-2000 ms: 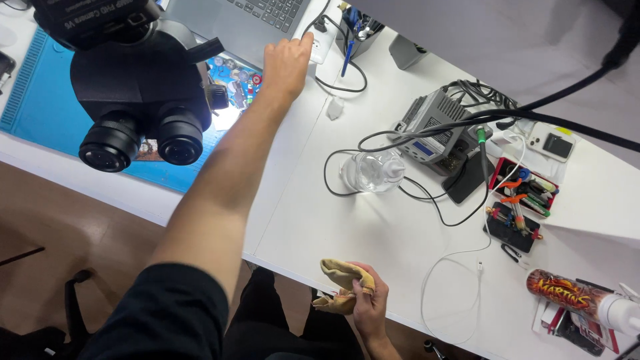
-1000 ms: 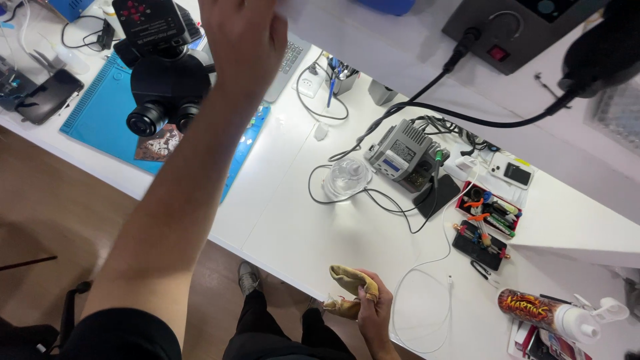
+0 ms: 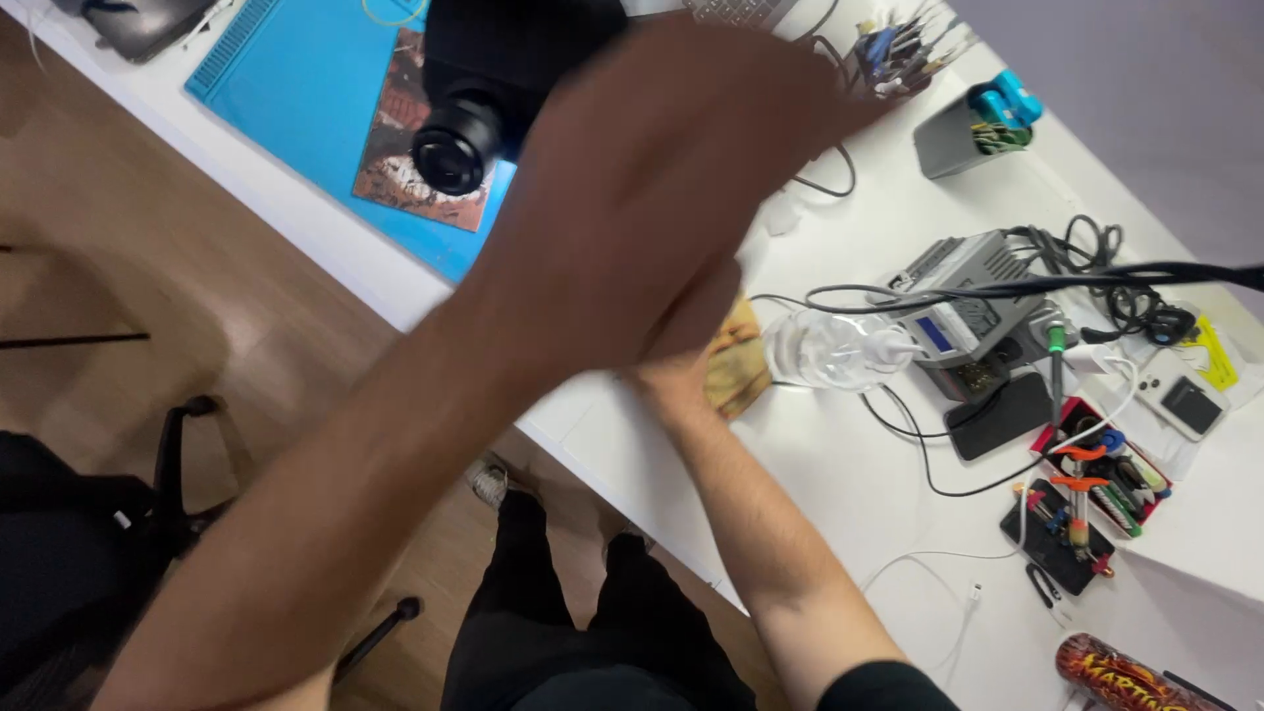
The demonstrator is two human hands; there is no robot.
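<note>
My left hand (image 3: 671, 188) is raised close to the camera, dark and blurred, and covers the middle of the view; its fingers point to the upper right, and whether it holds anything does not show. Behind it, my right hand (image 3: 681, 380) is mostly hidden, with a yellow-brown cloth (image 3: 739, 370) at its fingers. The cloth lies next to a clear plastic bottle (image 3: 834, 348) with a nozzle. Upper left of my left hand stands a black microscope (image 3: 459, 143) over a blue work mat (image 3: 296, 99), partly hidden.
A grey soldering station (image 3: 963, 296) with black cables stands right of the bottle. Near it are a black phone (image 3: 999, 415), a red tool box (image 3: 1136, 474), a white phone (image 3: 1183, 393) and a printed bottle (image 3: 1126, 676). A grey holder (image 3: 953, 138) stands at the back. A chair (image 3: 59, 533) is at the left.
My right hand has moved with the cloth from the table's front edge to beside the clear bottle. My left hand now covers the middle of the view. The view has shifted.
</note>
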